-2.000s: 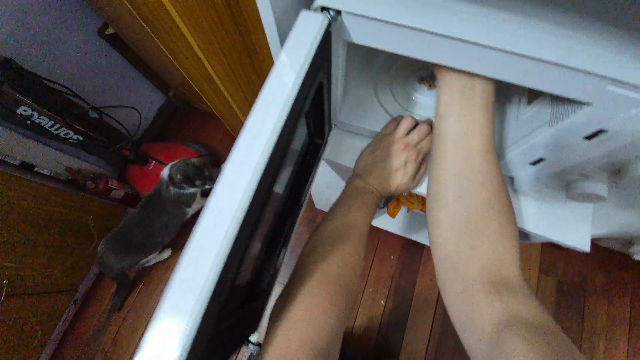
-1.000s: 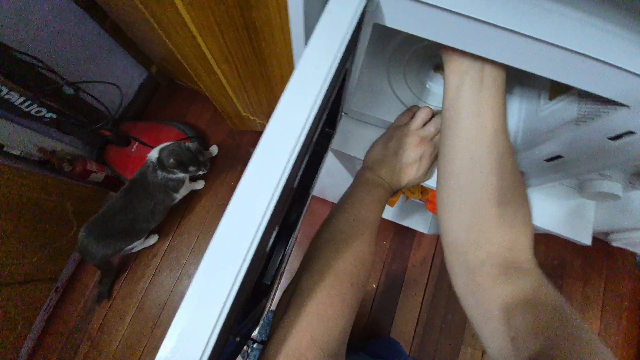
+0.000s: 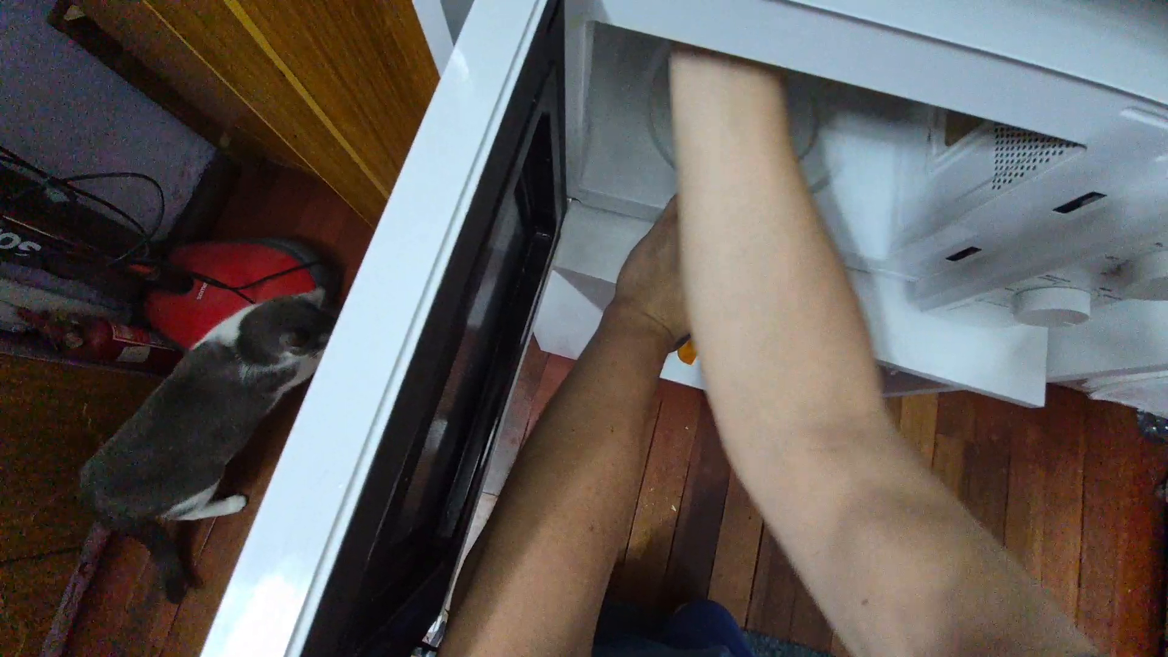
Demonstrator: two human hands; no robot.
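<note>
A white microwave oven (image 3: 849,41) stands with its door (image 3: 438,237) swung out to the left. My right forearm reaches into the cavity over the glass turntable (image 3: 803,119); the right hand is hidden behind the oven's top edge. My left hand (image 3: 652,274) is at the cavity's front lower edge, partly covered by the right forearm, its fingers out of sight. Just below its wrist, a small piece of an orange item (image 3: 688,351) shows; whether the left hand holds it cannot be seen. Control knobs (image 3: 1052,306) are on the right of the oven front.
A grey and white cat (image 3: 196,429) stands on the wooden floor (image 3: 703,493) left of the door, beside a red vacuum cleaner (image 3: 228,283) with black cables. A wooden cabinet panel (image 3: 310,82) rises behind the door. A white ledge (image 3: 967,347) juts out below the microwave.
My right forearm has shifted left across the turntable and now covers part of my left hand. Less of the orange item shows. The cat has moved about near the vacuum cleaner.
</note>
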